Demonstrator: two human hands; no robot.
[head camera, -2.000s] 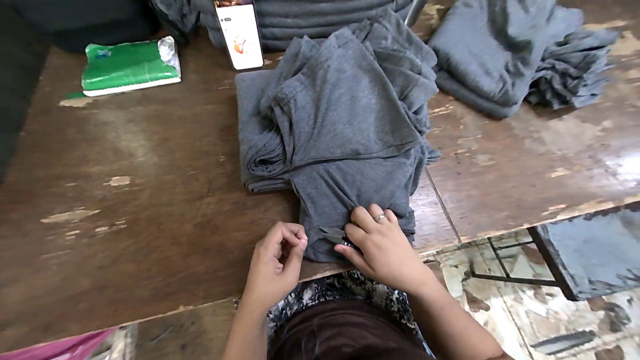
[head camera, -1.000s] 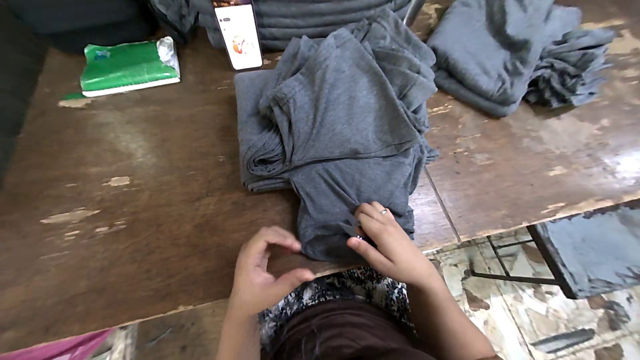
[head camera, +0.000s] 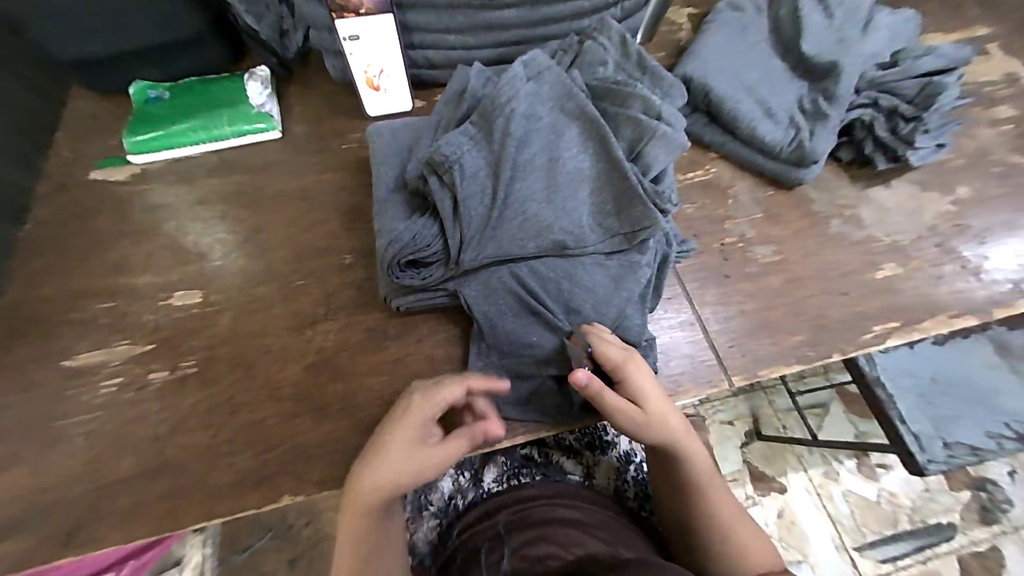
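Note:
A pile of dark grey knit fabric pieces (head camera: 552, 168) lies on the wooden table (head camera: 240, 336), its lower end reaching the table's front edge. At the left side of that lower end is my left hand (head camera: 444, 428), thumb and fingers apart, holding nothing. My right hand (head camera: 620, 376) rests over the fabric's lower right part, with a small metal cutting tool (head camera: 579, 352), perhaps thread snips, held in its curled fingers. Most of the tool is hidden by the hand.
Behind the pile a phone (head camera: 374, 68) leans on stacked grey fabric (head camera: 520, 36). A green plastic packet (head camera: 200, 114) lies at the back left. More folded grey fabric (head camera: 768, 88) is at the back right. A worn stool or bench (head camera: 952, 392) stands beyond the front edge on the right.
My left thumb and fingers, close together at the fabric's edge two seconds ago, have spread apart. My right hand has shifted slightly and its thumb has lifted. The fabric pile has barely moved.

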